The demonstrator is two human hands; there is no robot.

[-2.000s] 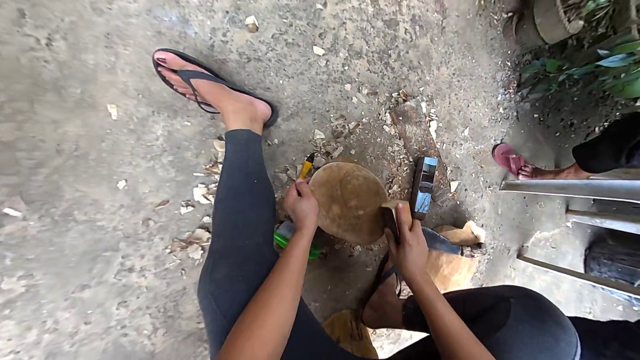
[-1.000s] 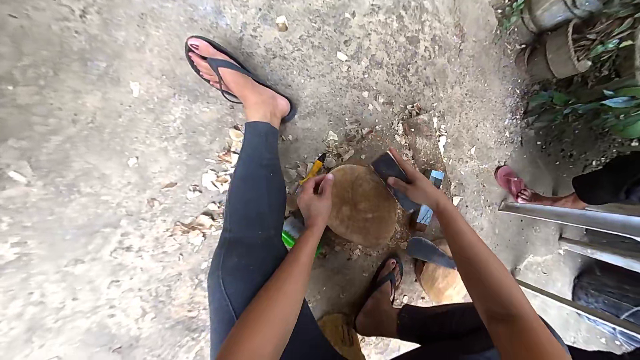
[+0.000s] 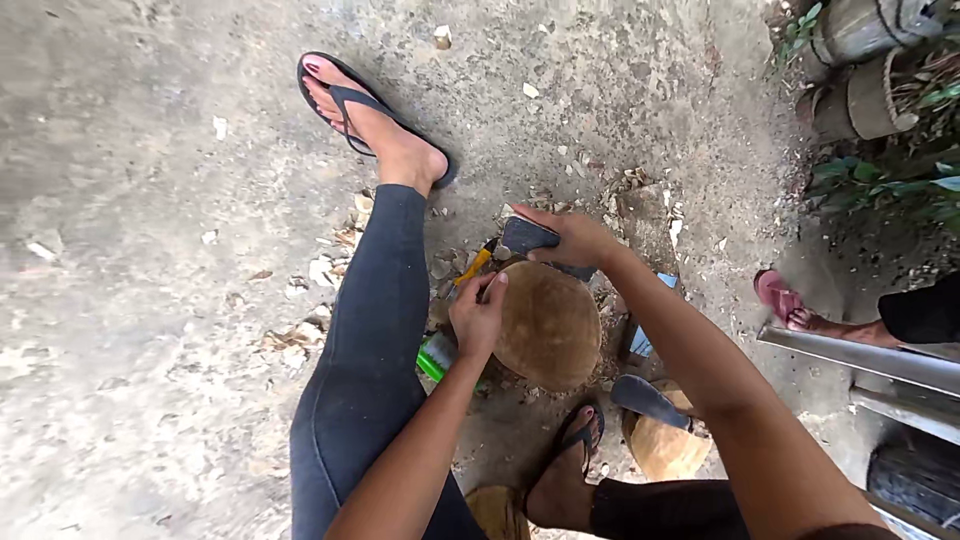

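My right hand grips a dark, flat, block-like object at the far edge of a round wooden block. A second dark part shows below its fingers; whether it belongs to the same object is unclear. Beside the left edge of the wooden block is my left hand, its fingers curled and the thumb near the forefinger. Whether anything small is between them is hidden. A yellow-handled tool with a black end lies just beyond my left hand. A green brush-like object is partly covered between my left forearm and leg.
Right of the wooden block is a dark object with light blue parts. A dark blade-shaped thing rests over a pale wooden piece. Chips litter the concrete. Another person's foot, metal bars and pots are at right.
My right hand has moved with the dark object from the right side of the wooden block to its far edge. My left hand remains by the block's left edge.
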